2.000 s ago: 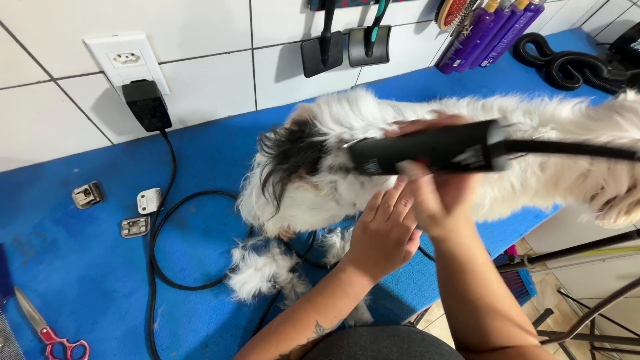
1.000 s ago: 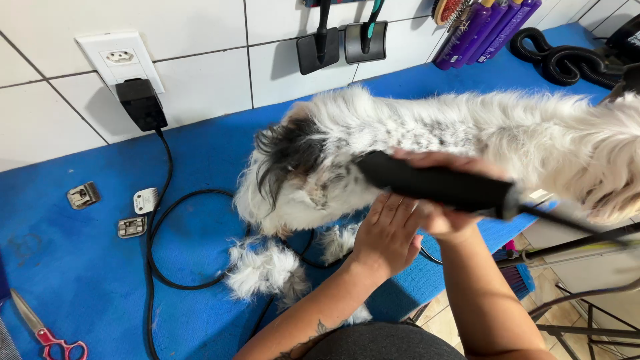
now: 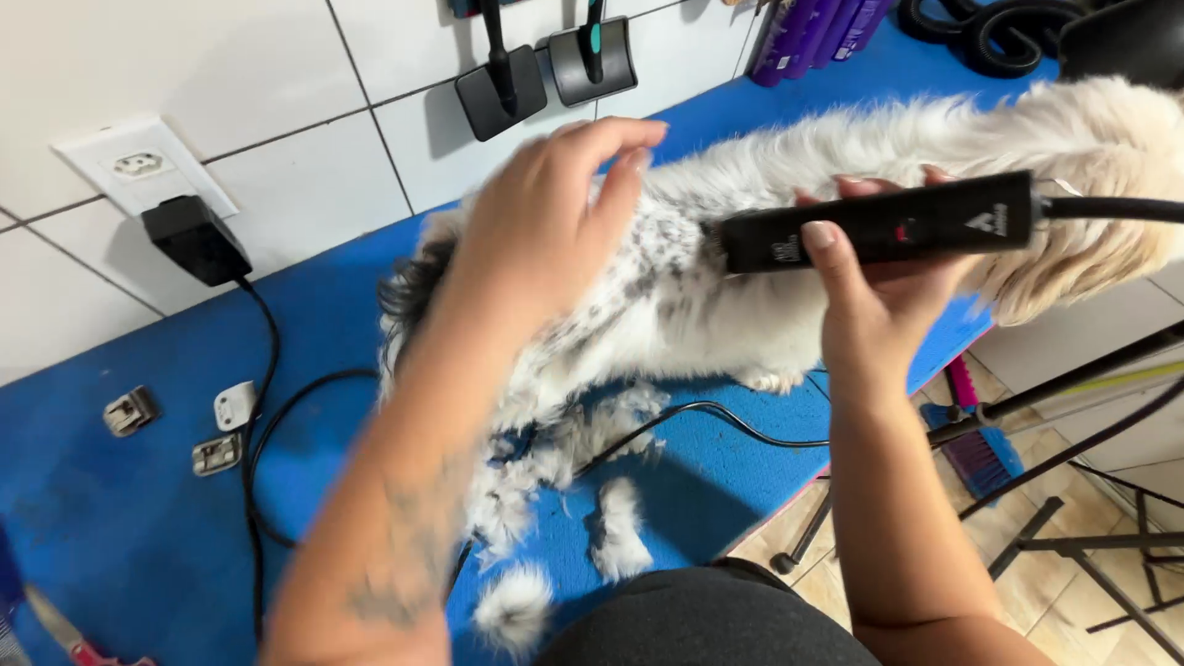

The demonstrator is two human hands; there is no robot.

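Note:
A white dog with dark spots and long fur (image 3: 740,314) stands on a blue table mat (image 3: 324,342). Its cream-coloured end is at the right, and black fur shows at the left. My right hand (image 3: 874,268) grips a black corded hair clipper (image 3: 879,222), its blade end against the spotted fur of the dog's side. Blurred by motion, my left hand (image 3: 555,213) is over the dog's left part, fingers pointing right; it holds nothing visible. Clumps of cut white fur (image 3: 620,532) lie on the mat below the dog.
Clipper blades (image 3: 129,410), a power adapter (image 3: 194,240) with its looping cord, and red-handled scissors (image 3: 74,638) are at the left. Slicker brushes (image 3: 501,91) hang on the tiled wall. Purple bottles (image 3: 805,37) stand behind the dog. Black metal bars (image 3: 1064,384) and a broom (image 3: 980,453) are at the lower right.
My left hand has come up from the dog's lower side to above its back. The dog's fur in the middle looks shorter and more spotted. My right hand still holds the clipper.

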